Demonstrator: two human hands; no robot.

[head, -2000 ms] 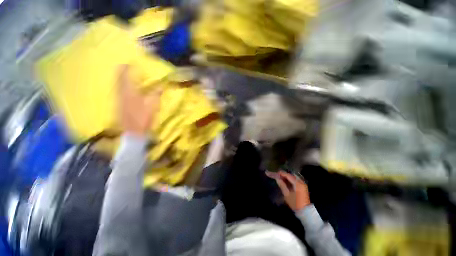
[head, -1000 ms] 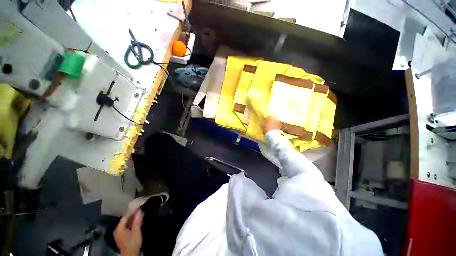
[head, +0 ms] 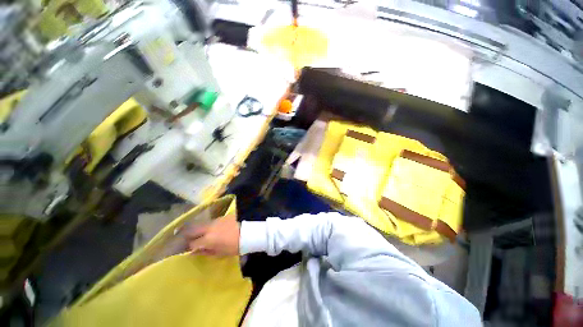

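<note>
A large yellow piece [head: 172,294] fills the lower left, its upper edges parted and a greyish inner face showing. My right hand [head: 214,237] is at its upper edge, fingers on the inner face, the piece gripped there. My left hand is not in view. Yellow pieces with brown bands [head: 415,185] lie in a stack in the box at centre right.
The white sewing machine [head: 144,83] stands upper left with a green knob [head: 206,99]. Scissors [head: 249,106] and an orange round thing [head: 285,106] are by the table's edge. Another white table [head: 396,70] is at the top. Grey-white pieces [head: 311,150] lie beside the stack.
My right hand has moved left from the banded stack to the large yellow piece, which has come into view at lower left. My left hand has left the picture. The view has shifted.
</note>
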